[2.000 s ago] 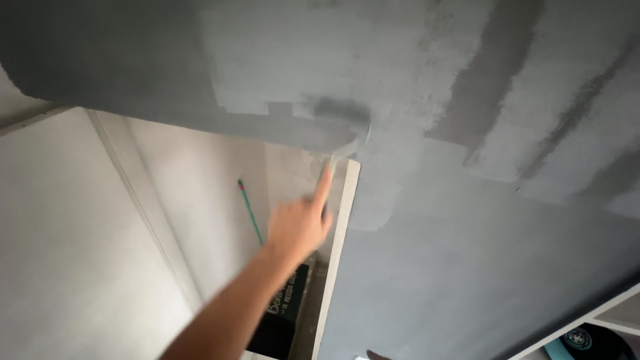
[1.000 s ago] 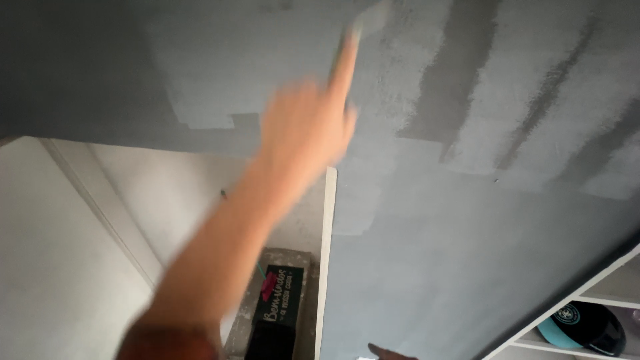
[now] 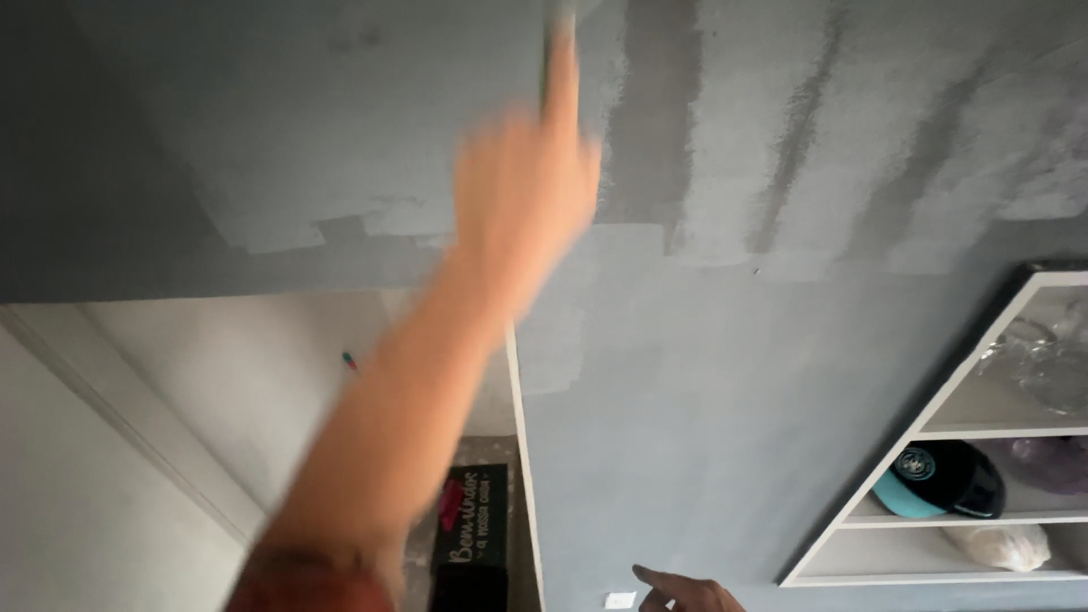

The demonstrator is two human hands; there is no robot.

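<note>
My left hand [image 3: 527, 170] is raised at the upper middle in front of the grey painted wall [image 3: 697, 357]. It is shut on a slim hand tool [image 3: 546, 72] with a greenish handle, its index finger laid along it. The tool's pale tip is blurred and partly cut off by the top edge, so its exact kind cannot be told. Darker and lighter grey paint patches and streaks [image 3: 654, 110] cover the wall around it. My right hand [image 3: 693, 593] shows only in part at the bottom edge, one finger pointing left; whether it holds anything is hidden.
Left of the wall's pale edge [image 3: 525, 476] lies a white recess [image 3: 255, 365] with a dark lettered sign [image 3: 489, 510]. White shelves [image 3: 977, 433] at the right hold glassware [image 3: 1054, 365], a black and turquoise cap [image 3: 943, 480] and a pale bundle [image 3: 1003, 546]. A white wall plate [image 3: 620, 600] sits low.
My left hand has moved from the corner of the recess up onto the grey wall, still with the tool. More of my right hand shows at the bottom. The view has shifted.
</note>
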